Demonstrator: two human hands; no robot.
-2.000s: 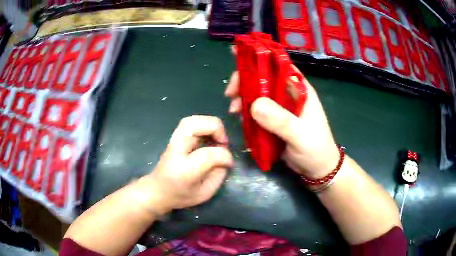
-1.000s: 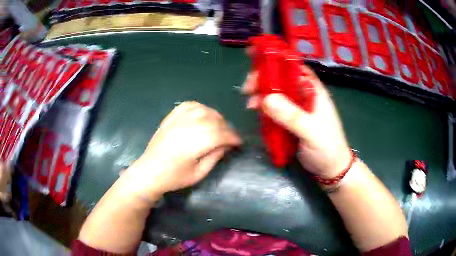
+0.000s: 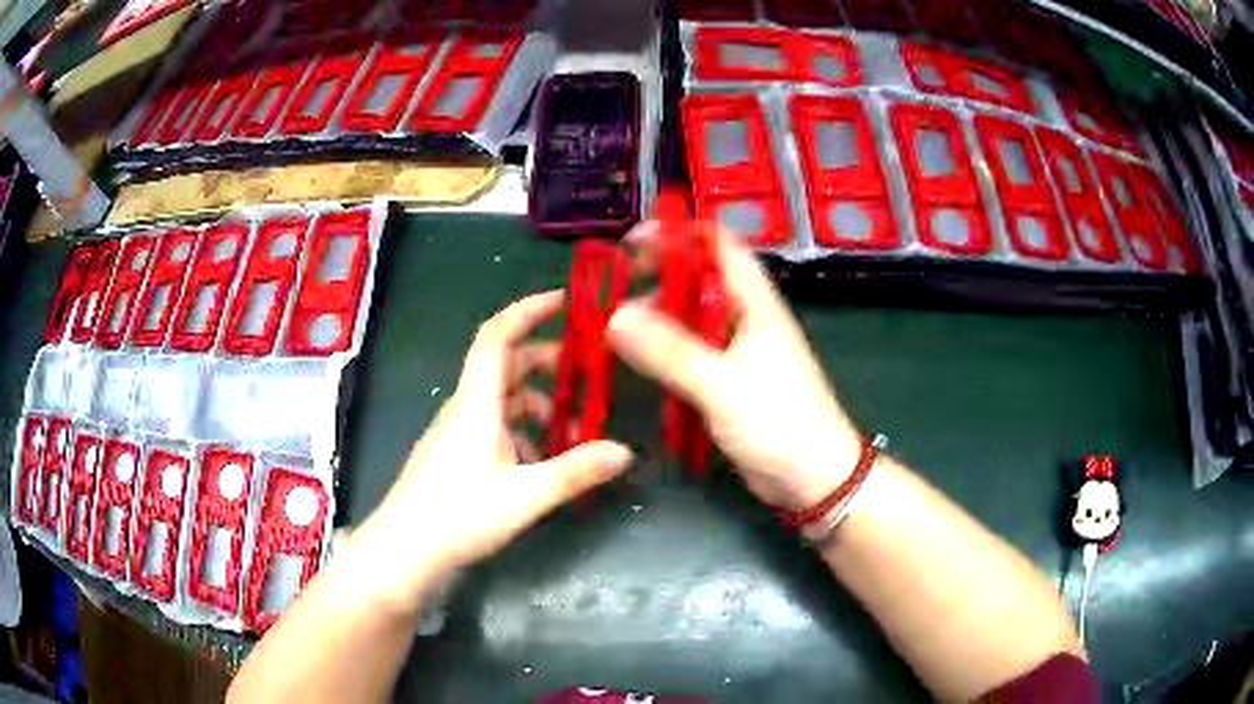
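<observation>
My right hand (image 3: 736, 371) grips a stack of red plastic frames (image 3: 685, 330), held upright and blurred, a little right of centre. My left hand (image 3: 481, 440) holds other red frames (image 3: 587, 344) upright between thumb and fingers, just left of the right hand's stack. A narrow gap shows between the two groups. How many frames each hand holds cannot be told. The left blister tray (image 3: 206, 396) has red frames in its upper and lower rows and whitish empty pockets in the middle row.
A loaded tray stack (image 3: 949, 268) stands at the back right, another loaded tray (image 3: 516, 103) at the back left above a tan strip (image 3: 303, 190). A dark phone (image 3: 586, 151) lies between them. A cartoon charm (image 3: 1096, 512) on a white cord lies at right.
The red frames are now split between both hands; my left hand held none before. The tray that was raised at the left is gone from there, and the left tray shows an empty middle row.
</observation>
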